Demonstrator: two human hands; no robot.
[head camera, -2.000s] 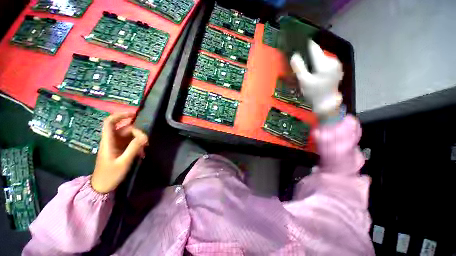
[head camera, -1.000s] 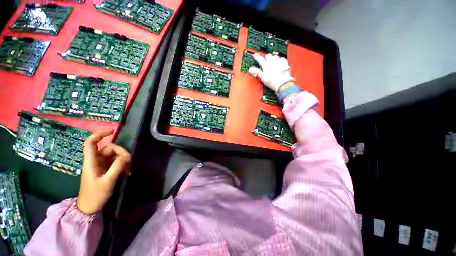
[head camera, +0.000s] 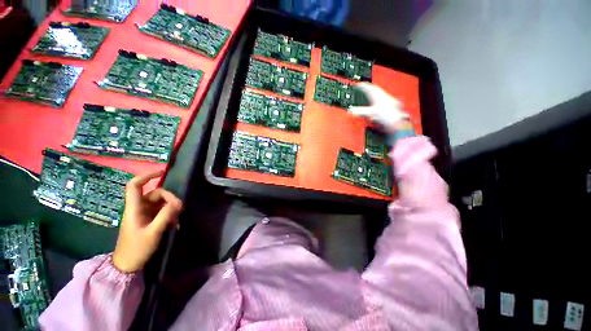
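Several green circuit boards lie in a column along the left side of the black tray (head camera: 424, 64), on its red liner (head camera: 327, 145). In the tray's right column, a board (head camera: 339, 92) lies just left of my right hand, with one behind it and others nearer me. My right hand (head camera: 379, 106), in a white glove with a blue wrist band, is blurred over the tray, fingers apart, holding nothing visible. My bare left hand (head camera: 146, 216) is beside the nearest board (head camera: 84, 187) at the red sheet's lower corner, fingers curled, thumb apart from them, empty.
The red sheet (head camera: 81, 94) at left bears rows of boards. Another board (head camera: 24, 271) lies on the dark mat at far left. A white cord (head camera: 19, 169) runs by the sheet's edge. A grey surface (head camera: 512, 64) is right of the tray.
The blurred board my right hand held over the tray's back is no longer in it. Two boards now show at the back of the right column. My right hand has since drawn back to the right.
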